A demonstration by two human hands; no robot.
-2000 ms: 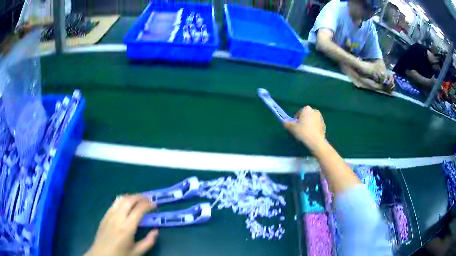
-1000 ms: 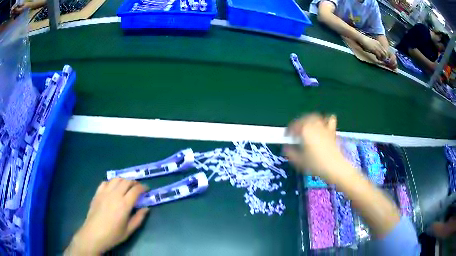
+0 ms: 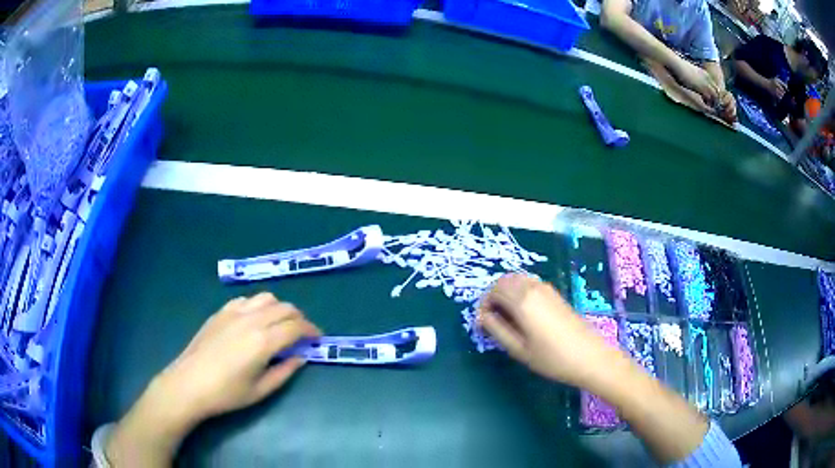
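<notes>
My left hand (image 3: 243, 352) holds the narrow end of a lilac handle shell (image 3: 366, 350), which lies on the dark-green surface with its inside up. A second lilac shell lies beyond it, also inside up, its wide end touching a loose pile of white stemmed parts (image 3: 458, 259). My right hand (image 3: 526, 320) is at the small pale caps (image 3: 478, 340) below that pile, fingertips bent together. Whether it pinches a cap is hidden.
A clear compartment box (image 3: 740, 315) of coloured parts is at right. A blue tote (image 3: 96, 265) heaped with shells and a clear bag is at left. Beyond the white line, a single shell (image 3: 603, 117) lies apart. Blue trays (image 3: 517, 23) and seated people are farther off.
My right hand let go of the single shell beyond the white line, then came back past the compartment box to the small caps. My left hand and its shell are now farther from the second shell.
</notes>
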